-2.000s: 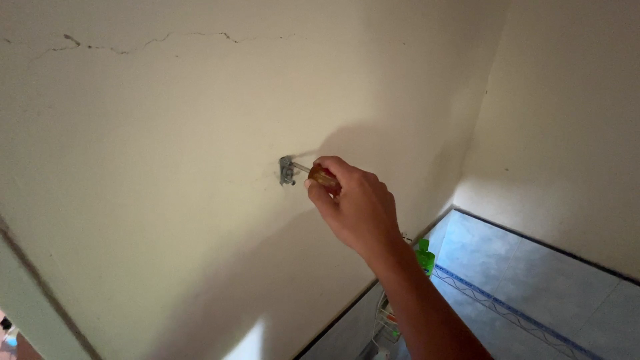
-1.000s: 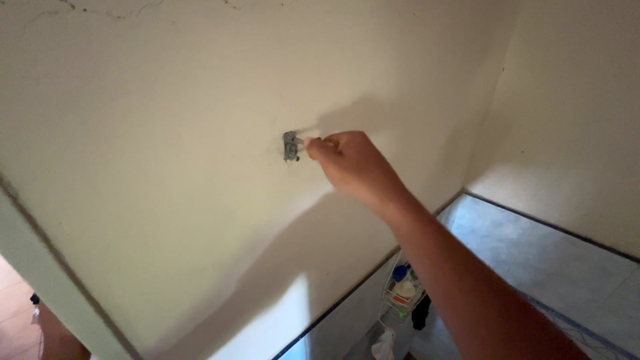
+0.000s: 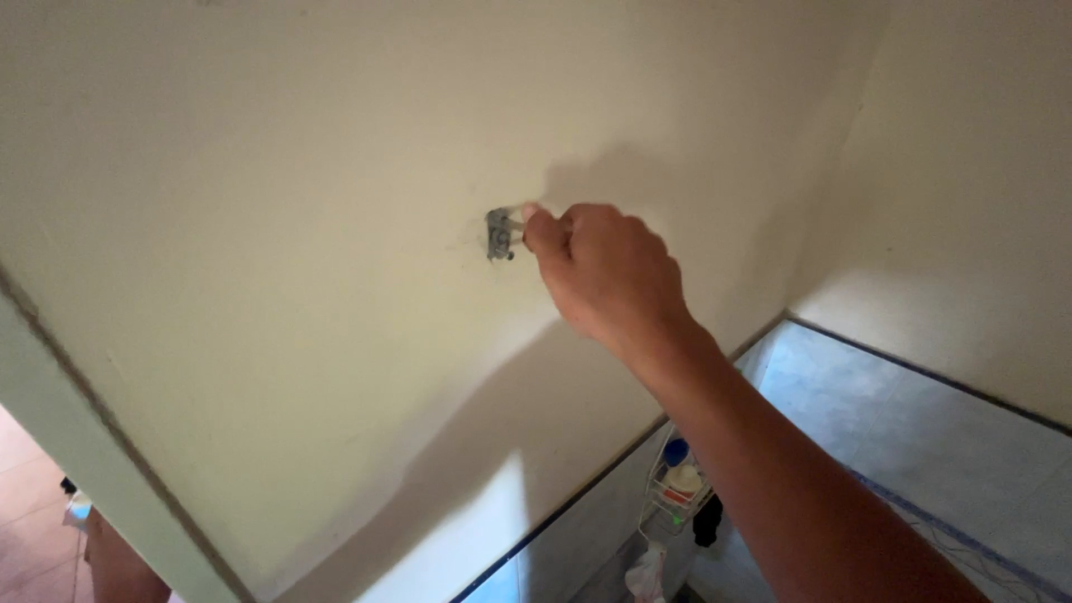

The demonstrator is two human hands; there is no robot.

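Note:
My right hand (image 3: 615, 264) is closed around a screwdriver, mostly hidden in my fist; only its shaft (image 3: 517, 226) shows, reaching left from my thumb. The shaft's tip is at a small dark metal fixture (image 3: 499, 234) on the cream-painted wall (image 3: 335, 209). Whether the tip sits in a screw is too small to tell. My left hand does not show in the head view.
Below right, a wire rack (image 3: 670, 490) with bottles and other items hangs by blue wall tiles (image 3: 837, 368). A door frame (image 3: 109, 469) runs down the left edge. Beyond it, part of a person's limb (image 3: 121, 557) shows over floor tiles.
My right hand has turned on the screwdriver, and its amber handle, visible two seconds ago, is now covered by my fingers. The view has shifted, showing more of the door frame.

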